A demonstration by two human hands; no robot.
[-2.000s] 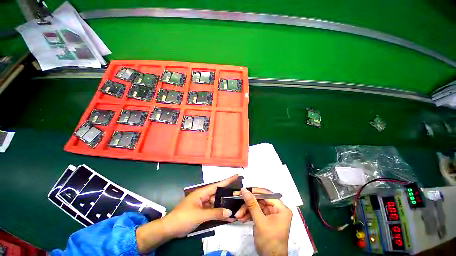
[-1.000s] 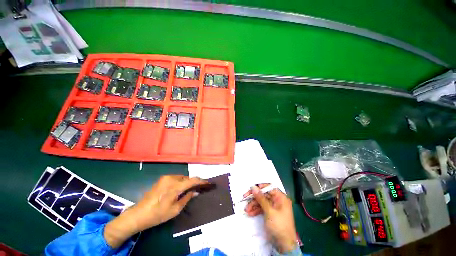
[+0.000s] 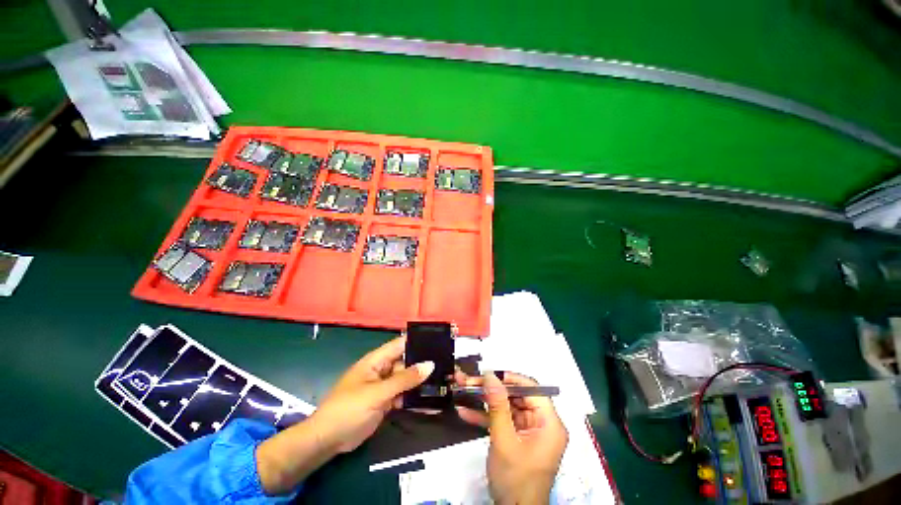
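Observation:
My left hand [image 3: 346, 404] holds a small dark circuit board [image 3: 429, 357] upright above the papers, with the thumb on its face. The board's face is mostly black, with small parts at its lower edge. My right hand [image 3: 527, 434] holds slim grey tweezers [image 3: 524, 391], their tip end close to the board's lower right. The fingertips of both hands are close together there. A dark flat plate [image 3: 431, 436] with a white edge lies below the hands, partly hidden. White paper sheets [image 3: 538, 340] lie under it.
A red tray [image 3: 456, 276] with boards in its pockets lies beyond the hands. Stacked sticker sheets [image 3: 198, 385] lie at left. Loose boards [image 3: 637, 247], a clear plastic bag [image 3: 731, 340] and a DC power supply [image 3: 736, 444] with leads are at right. Instruction sheets [image 3: 138, 84] hang upper left.
Since one second ago, my left hand has lifted from the dark plate and now holds a board upright. My right hand with the tweezers has moved in to it. The view has shifted slightly.

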